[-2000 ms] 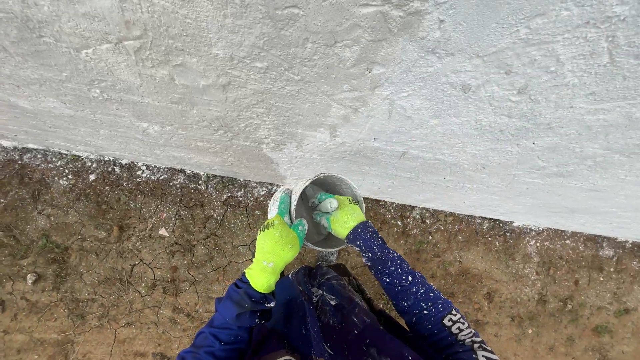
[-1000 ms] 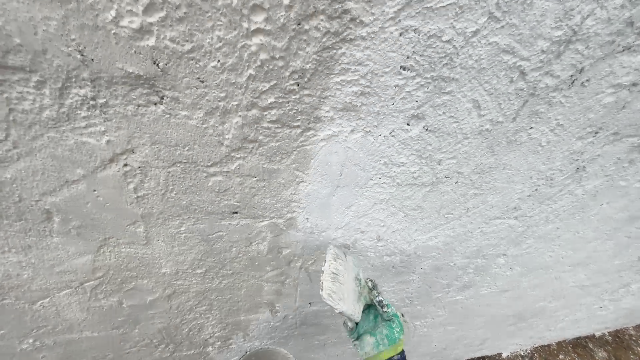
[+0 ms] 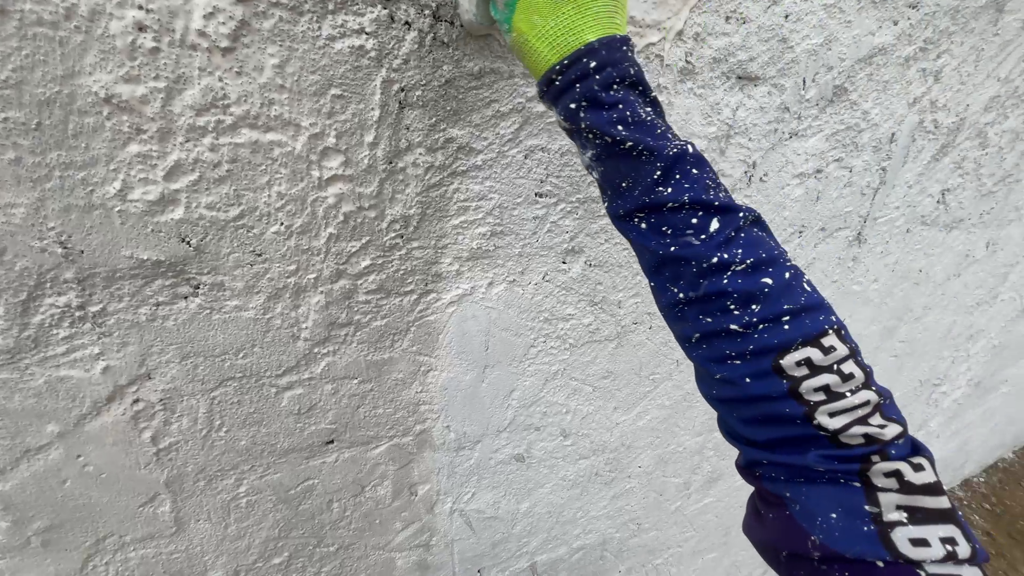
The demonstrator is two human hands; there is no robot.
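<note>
At the top edge is my right hand in a yellow-green knit glove with green coating, mostly cut off by the frame. A pale, rounded piece of the paintbrush shows beside the glove; its bristles are out of view. The hand is against or close in front of the rough plastered wall. A brighter white painted area lies below the hand, bordering duller grey-white plaster on the left. My right arm wears a dark blue sleeve speckled with white. My left hand and the bucket are out of view.
The textured wall fills most of the view, with pits, ridges and small dark marks. Brown ground shows at the lower right corner, along the wall's foot.
Two seconds ago both gloved hands were at the bucket by the wall's foot. Since one second ago my right hand has moved up the wall with the brush. The view has shifted greatly.
</note>
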